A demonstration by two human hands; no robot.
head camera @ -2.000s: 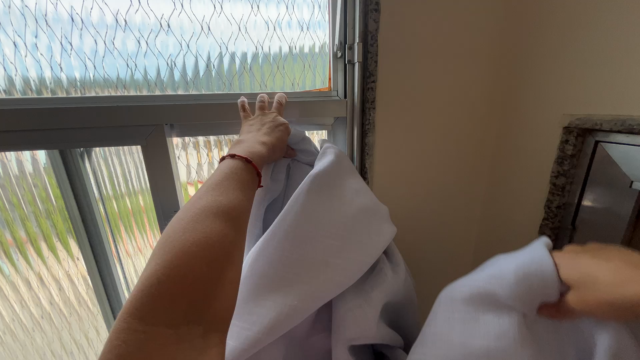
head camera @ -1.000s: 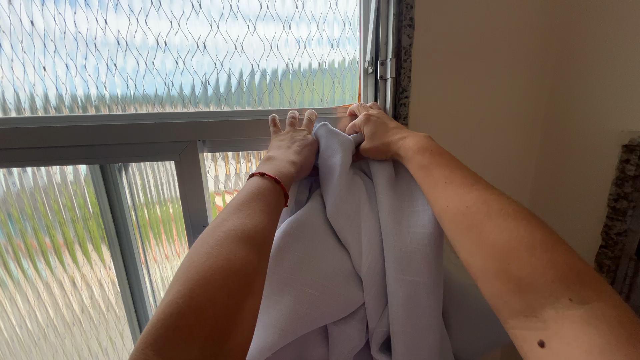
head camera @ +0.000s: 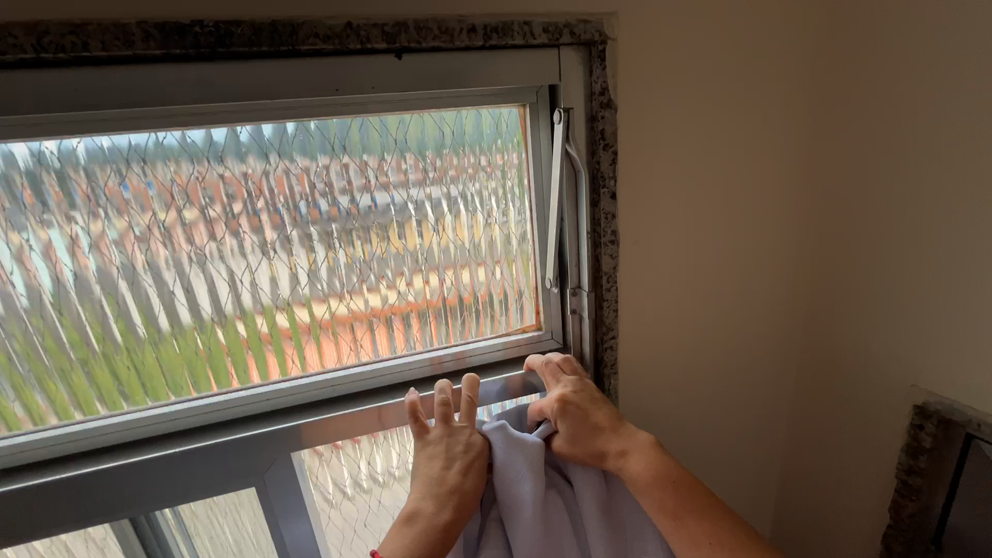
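A pale grey-lavender cloth (head camera: pixel 531 496) hangs in folds below the metal crossbar of the window frame (head camera: pixel 256 442). My left hand (head camera: pixel 448 457) is at the cloth's left edge, three fingers spread upward against the crossbar; its thumb is hidden, with cloth pressed beside it. Close by on the right, my right hand (head camera: pixel 573 411) pinches the top of the cloth between thumb and fingers, its fingertips at the corner of the frame. The lower part of the cloth runs out of view.
Above the hands is a wired, ribbed glass pane (head camera: pixel 271 256) with a metal stay arm (head camera: pixel 555 201) at its right. A speckled stone surround (head camera: pixel 606 232) borders the window. Beige wall (head camera: pixel 713 232) lies to the right, with another stone-edged opening (head camera: pixel 907 473) at lower right.
Two seconds ago my right hand held cloth far out to the right; it then came in beside my left hand at the crossbar. The view has since tilted up, showing the upper pane.
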